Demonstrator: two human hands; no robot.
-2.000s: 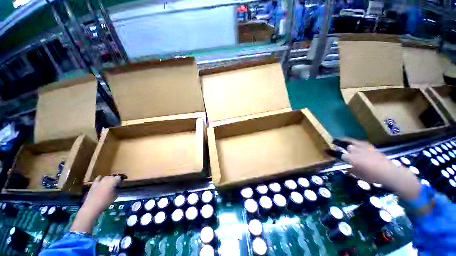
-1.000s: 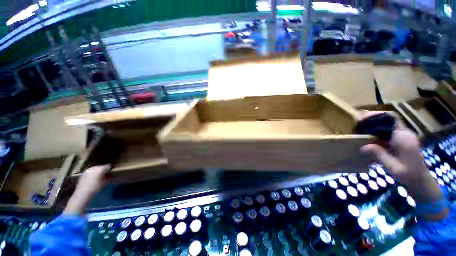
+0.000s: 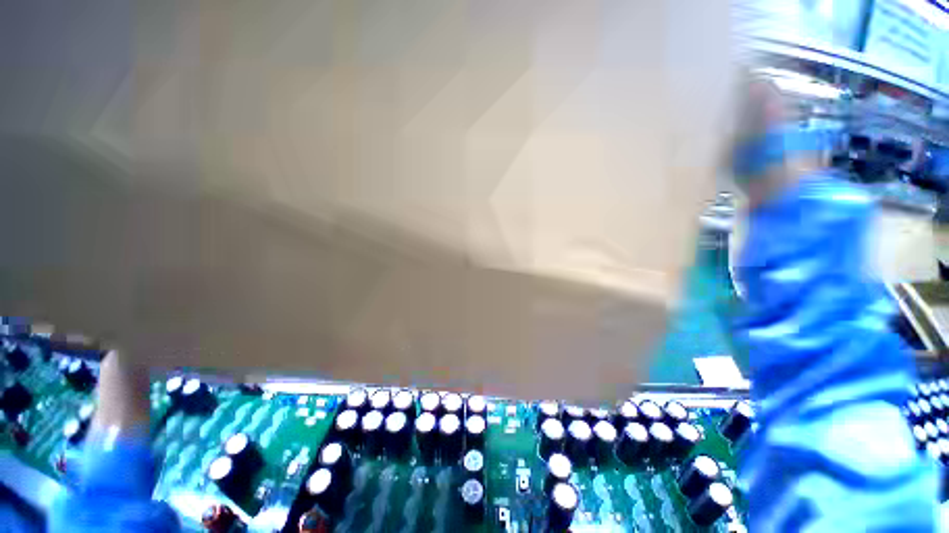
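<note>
A brown carton, blurred and very near the camera, is raised and tilted over the line and fills the upper left and middle. My right hand is blurred at its upper right edge and appears to grip it. My left hand shows only as a wrist and lower part below the carton; its fingers are hidden behind it. Green circuit boards lie below, with rows of black capacitors with pale round tops standing on them.
A green shelf surface shows between the carton and my right sleeve, with a small white label or paper at its front. Part of another carton is at the right edge. Small copper-red parts sit at the bottom.
A carton has been lifted from the shelf level to close before the camera, hiding the other cartons at left. My right hand has risen; my left hand has gone behind the carton.
</note>
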